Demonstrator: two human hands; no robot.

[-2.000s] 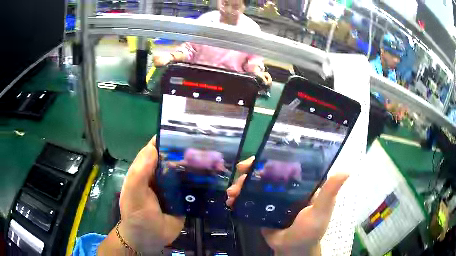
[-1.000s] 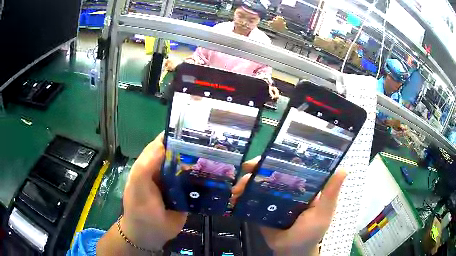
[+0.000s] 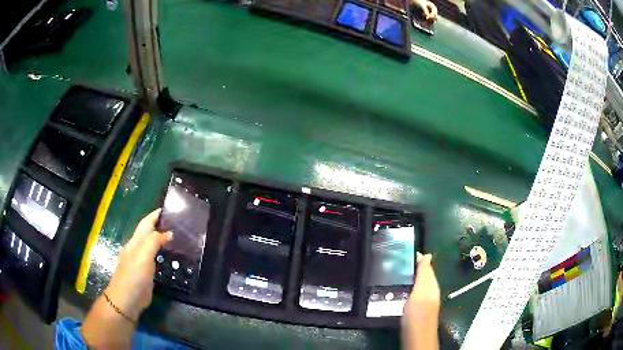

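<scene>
A black four-slot phone tray [image 3: 222, 273] lies in front of me with a smartphone in each slot. My left hand [image 3: 140, 263] is at the leftmost phone [image 3: 186, 229], thumb on its left edge; its screen is lit with a camera view. My right hand [image 3: 422, 301] is at the right edge of the rightmost phone [image 3: 393, 256], which shows a bright camera view. The two middle phones, left [image 3: 263, 243] and right [image 3: 330, 253], have dark screens with red text at the top and a light panel at the bottom. Whether my fingers still grip the outer phones is hard to tell.
Another filled phone tray [image 3: 89, 164] lies at left beside yellow tape [image 3: 113, 205]. A metal post [image 3: 145, 48] stands behind it. A far tray [image 3: 328, 17] holds blue-screened phones. At right are a white stick [image 3: 471, 284], a small roll [image 3: 477, 257], a hanging label strip [image 3: 546, 198] and a colour chart [image 3: 565, 271].
Both phones have come down from in front of my face into the outer tray slots. My hands have moved apart and lower. The view has tilted down to the bench.
</scene>
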